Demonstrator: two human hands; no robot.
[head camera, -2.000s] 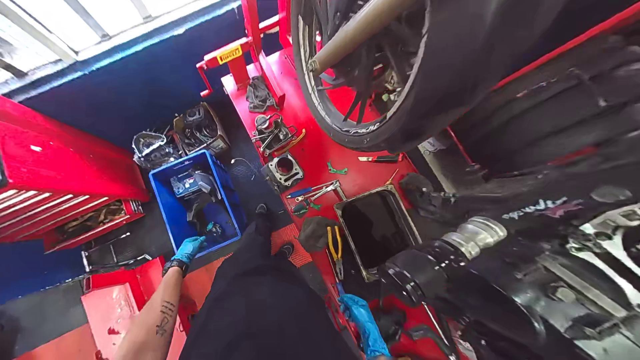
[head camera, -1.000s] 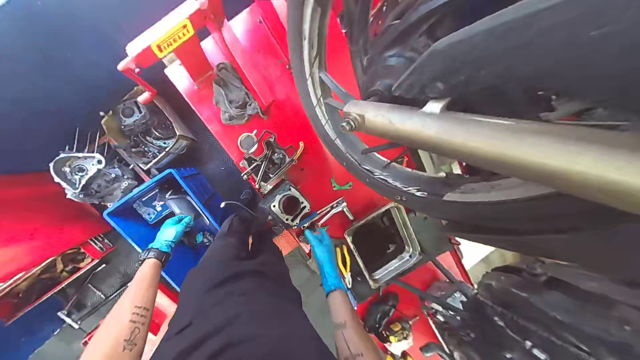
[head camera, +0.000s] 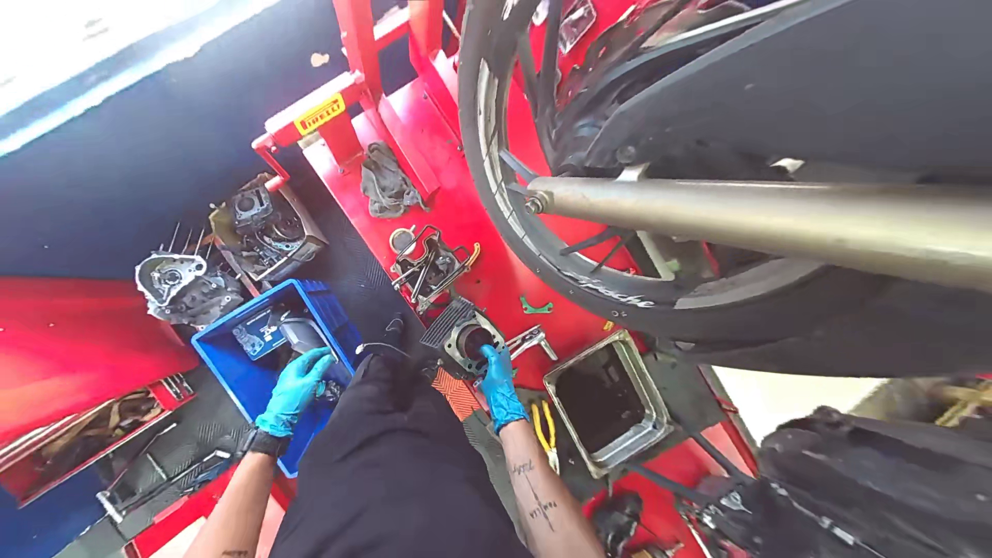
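A blue glove covers my left hand (head camera: 298, 390), which hangs over the blue plastic crate (head camera: 221, 380); whether its fingers hold anything cannot be seen. Inside the crate lie a printed box (head camera: 260, 333) and a grey part (head camera: 301, 335). My right hand (head camera: 498, 384), also gloved in blue, is at the finned engine cylinder block (head camera: 446, 329) on the edge of the red lift platform, fingers at its bore. Close by on the right are chrome tools (head camera: 533, 341), pliers with yellow handles (head camera: 545, 434) and a square metal pan (head camera: 554, 387) with dark contents.
A motorcycle front wheel (head camera: 535, 263) and fork tube (head camera: 697, 213) stand over the red platform (head camera: 434, 186). On it lie a grey rag (head camera: 386, 182), a metal bracket assembly (head camera: 434, 267) and a green gasket (head camera: 536, 306). An engine case (head camera: 182, 287) and a box of engine parts (head camera: 267, 225) stand beyond the crate.
My right hand has moved from beside the pliers, past the chrome tools, to the cylinder block. My left hand stays at the crate. The view has shifted.
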